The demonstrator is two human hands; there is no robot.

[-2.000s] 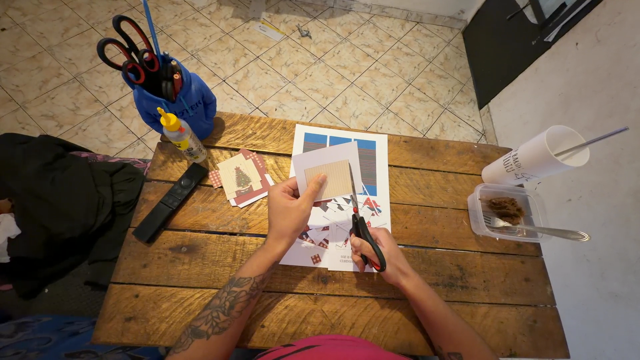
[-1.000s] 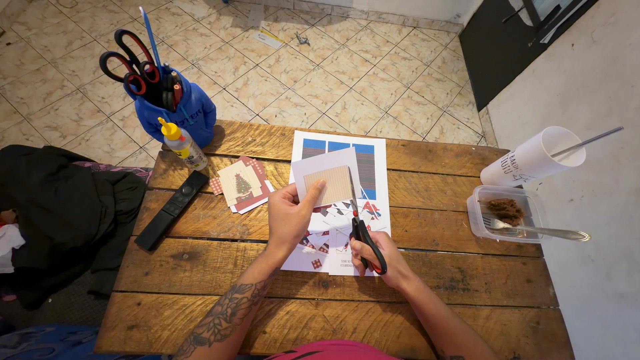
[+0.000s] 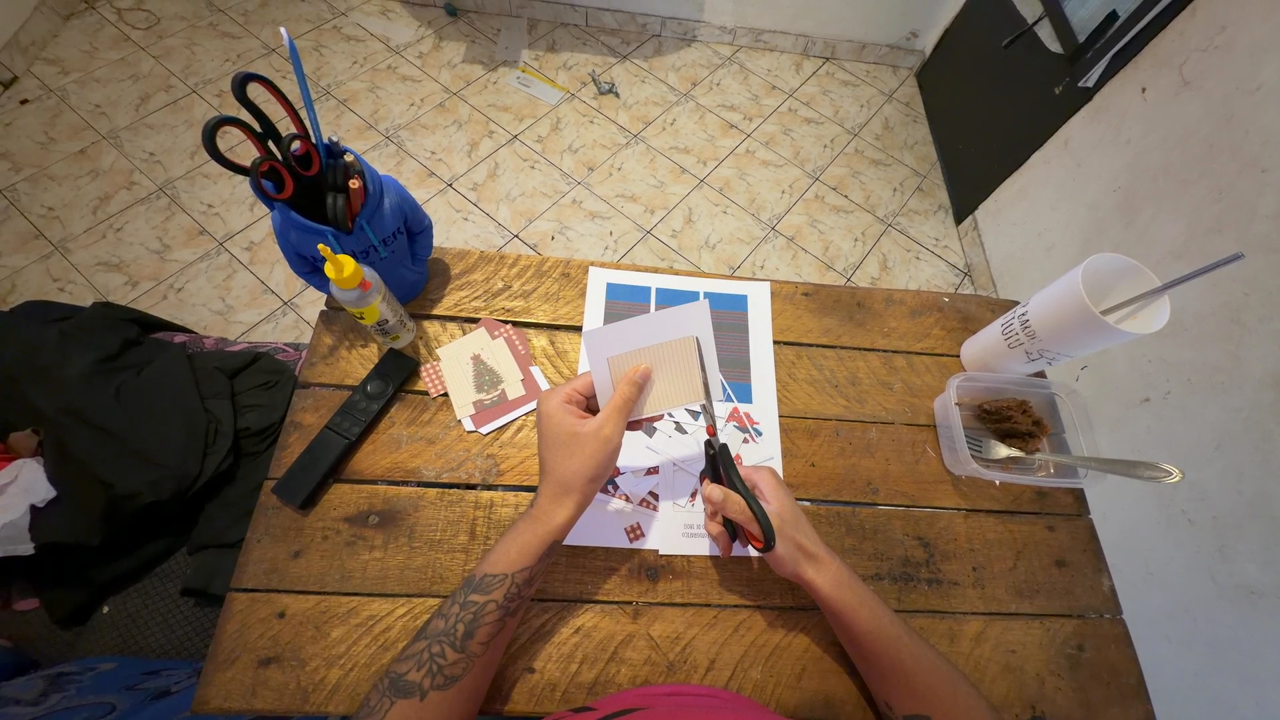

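My left hand (image 3: 582,435) pinches a piece of white paper (image 3: 625,335) printed with a beige striped rectangle (image 3: 668,368), thumb on top. In my right hand (image 3: 765,515) is a pair of black and red scissors (image 3: 722,470), its blades along the right edge of the beige rectangle. Under both hands lie printed sheets (image 3: 765,310) with blue and striped panels, scattered with paper scraps (image 3: 635,485). Left of my left hand rests a small pile of cut paper pieces (image 3: 482,375), the top one showing a Christmas tree.
A black remote control (image 3: 345,428), a glue bottle (image 3: 368,298) and a blue hoodie-shaped holder (image 3: 355,240) with scissors and pencils stand or lie at the left. On the right are a white cup (image 3: 1050,315) with a straw and a plastic container (image 3: 960,440) holding brown food and a fork (image 3: 1110,465).
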